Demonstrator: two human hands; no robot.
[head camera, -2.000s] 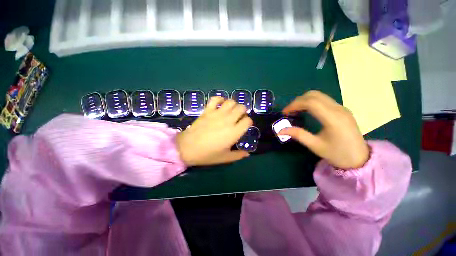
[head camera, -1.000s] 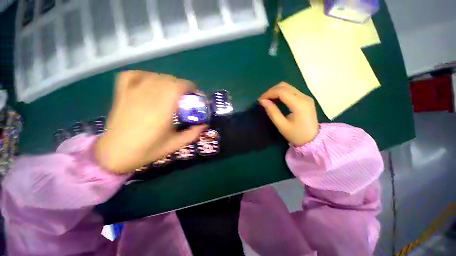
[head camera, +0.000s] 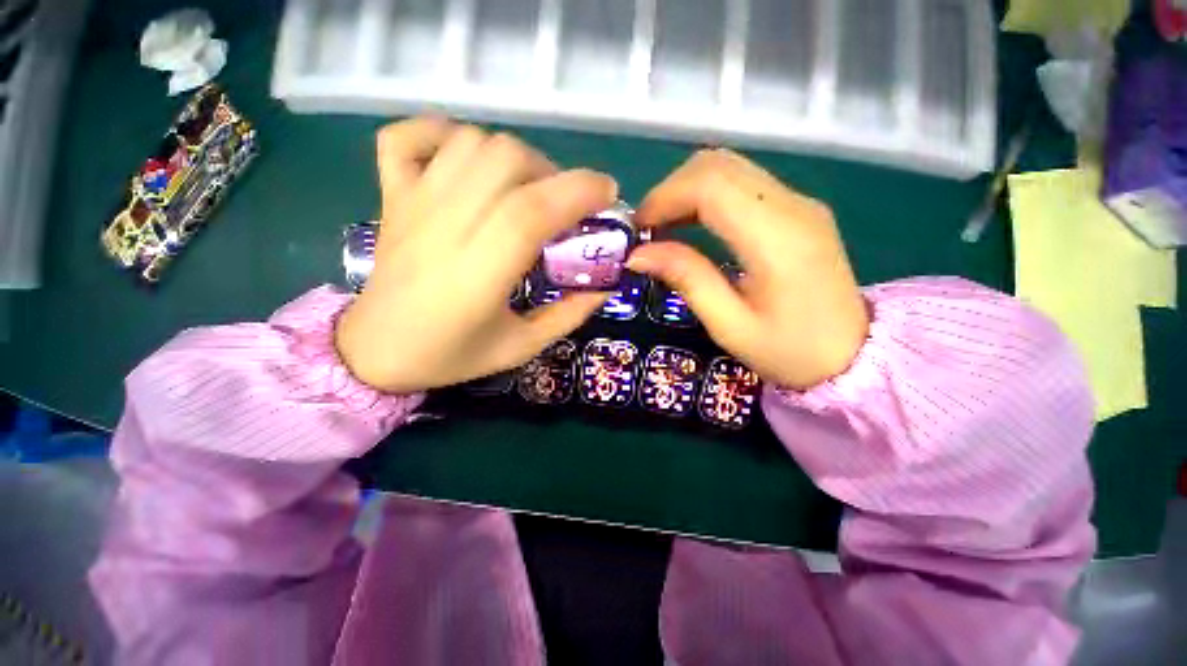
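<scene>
My left hand (head camera: 462, 254) holds a watch body (head camera: 586, 258) with a lit pinkish screen between thumb and fingers, above the rows of watches. My right hand (head camera: 768, 267) has its thumb and index finger at the right rim of the same watch. Below the hands, a row of watches shows red-orange faces (head camera: 609, 372), lying on a black strip. A second row behind it is mostly hidden by my hands; one watch (head camera: 361, 254) shows at its left end, and blue-lit screens (head camera: 670, 307) show between the hands.
A white compartment tray (head camera: 625, 128) spans the far edge. A patterned phone or case (head camera: 182, 186) and crumpled white tissue (head camera: 184, 50) lie at the left. Yellow paper (head camera: 1074, 280), a thin pale tool (head camera: 992, 189) and a purple pack (head camera: 1152, 150) are at the right.
The view has swung left. My right hand, empty a second ago, has come to the rim of the watch in my left hand. That watch's screen now looks pinkish.
</scene>
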